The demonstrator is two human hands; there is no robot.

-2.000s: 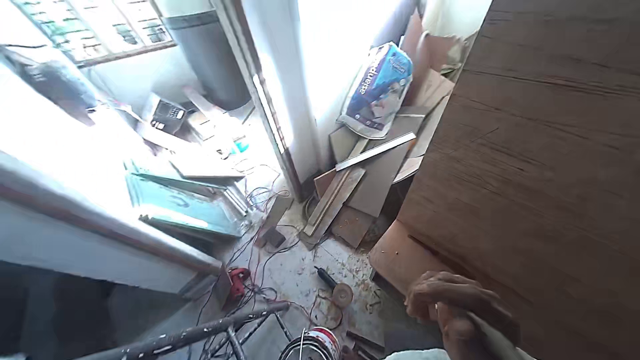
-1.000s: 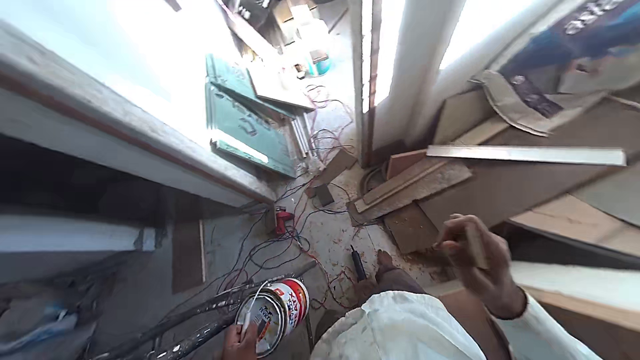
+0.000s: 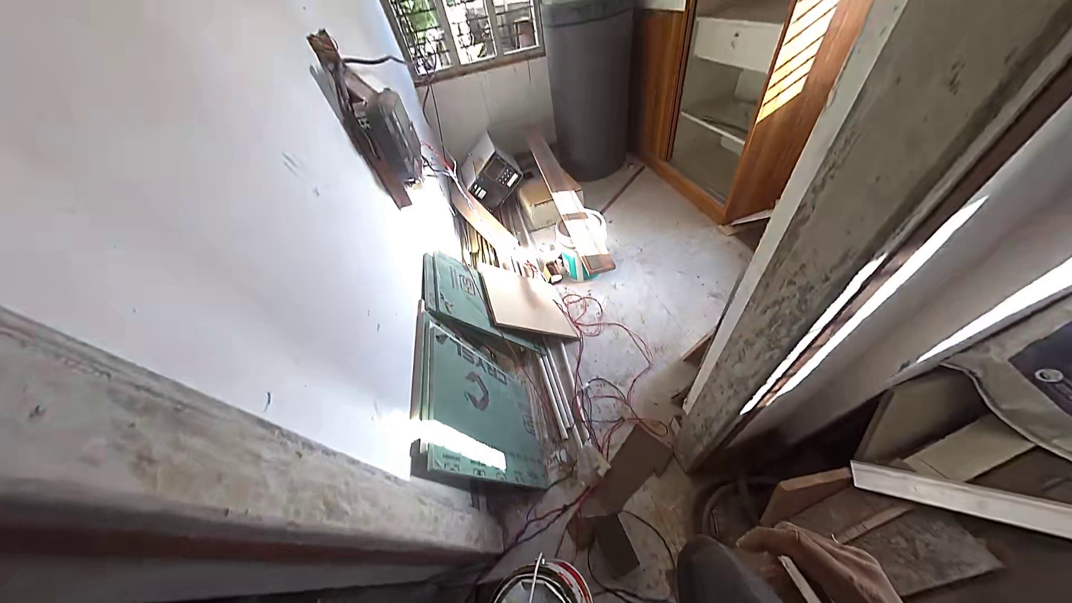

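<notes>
At the bottom right is my right hand (image 3: 825, 563), its fingers curled around a thin pale strip (image 3: 798, 579), beside my dark-clothed knee (image 3: 712, 571). The strip's material cannot be told. Just beyond the hand lie wooden offcuts (image 3: 930, 544) and a long white-edged board (image 3: 963, 494). A paint bucket (image 3: 544, 584) with a wire handle is cut off by the bottom edge. My left hand is out of view. Green printed boards (image 3: 481, 402) lean at the left wall, a beige panel (image 3: 528, 301) resting on them.
Red and dark cables (image 3: 624, 410) and brown board scraps (image 3: 632, 469) lie across the doorway floor. A concrete-edged door frame (image 3: 787, 218) rises on the right. Farther in are a grey drum (image 3: 590, 92), a wooden cabinet (image 3: 720, 100), a white bucket (image 3: 586, 230) and an electrical box (image 3: 394, 134).
The view has swung up towards the room beyond the doorway. My left hand, by the paint bucket one second ago, has gone out of view. The bucket now shows only at the bottom edge.
</notes>
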